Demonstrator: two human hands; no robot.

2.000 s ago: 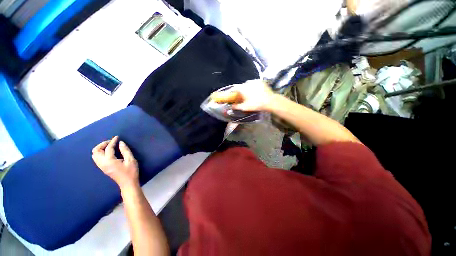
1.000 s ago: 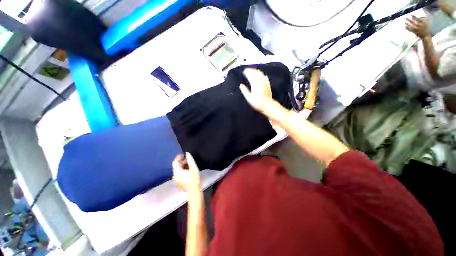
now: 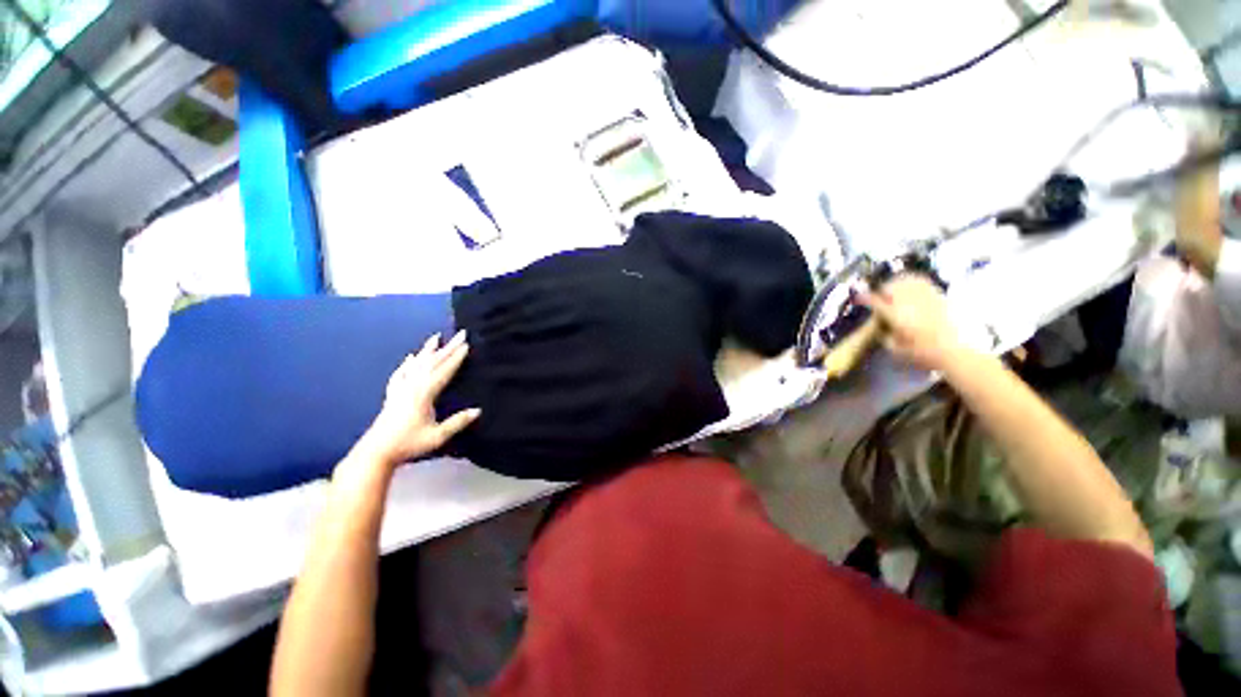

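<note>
The black garment [image 3: 585, 354], which looks like trousers, is drawn over the right part of the padded board with the dark blue cover [image 3: 293, 388]. Its cloth shows small folds near the left edge. My left hand [image 3: 425, 404] lies with fingers spread at that edge, partly on the blue cover and partly on the black cloth. My right hand [image 3: 915, 324] is closed around the tan handle of the steam iron [image 3: 841, 327], at the right end of the table. The hand and blur hide part of the iron.
The white table [image 3: 388, 204] holds a dark flat rectangle [image 3: 472, 204], possibly a phone, and a silver-framed plate [image 3: 630, 166]. A bright blue arm [image 3: 279, 204] stands behind. Black cables [image 3: 871, 90] run at upper right. Another person's sleeve [image 3: 1184, 327] and crumpled cloth [image 3: 925, 463] are at right.
My right hand first held the iron on the cloth, then lay on the cloth with the iron parked right; now it grips the iron there. My left hand has spread onto the cloth's left edge.
</note>
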